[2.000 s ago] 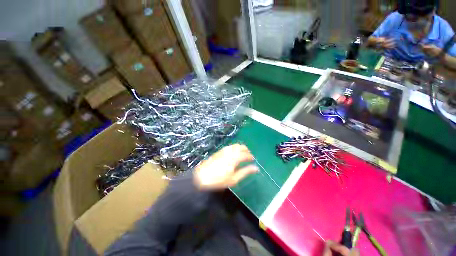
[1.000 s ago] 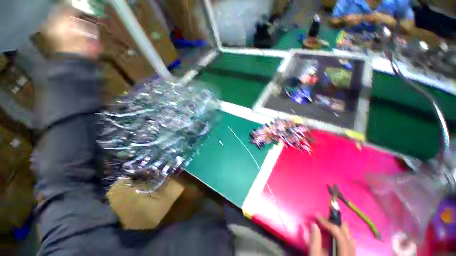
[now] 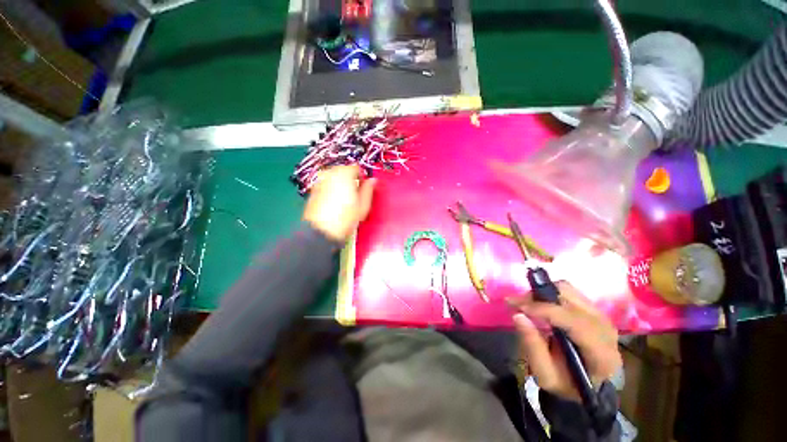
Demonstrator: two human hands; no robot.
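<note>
My left hand (image 3: pixel 338 205) reaches to the near edge of the pile of red, white and black wire leads (image 3: pixel 354 142); its fingertips are over the leads and their grip cannot be told. My right hand (image 3: pixel 571 337) holds the black soldering iron (image 3: pixel 544 285) like a pen, its metal tip pointing up and away over the pink sheet. A green ring PCB (image 3: pixel 411 252) lies on the sheet between my hands, with thin wires running down to a small black end (image 3: pixel 456 316). Pliers with yellow-green handles (image 3: pixel 473 263) lie open between the ring and the iron tip.
A large silvery-blue wire tangle (image 3: pixel 95 242) fills the left. A framed dark panel (image 3: pixel 380 86) is behind the leads. At right are a clear fume hood (image 3: pixel 587 177) on a grey hose (image 3: pixel 733 104), a silver gooseneck, an orange piece (image 3: pixel 657 180), a tip-cleaning pot (image 3: pixel 688 274) and a black box (image 3: pixel 751 237).
The view has swung right and down. My left hand has come from the far left to the lead pile. My right hand now holds the iron raised, and the ring PCB is in view.
</note>
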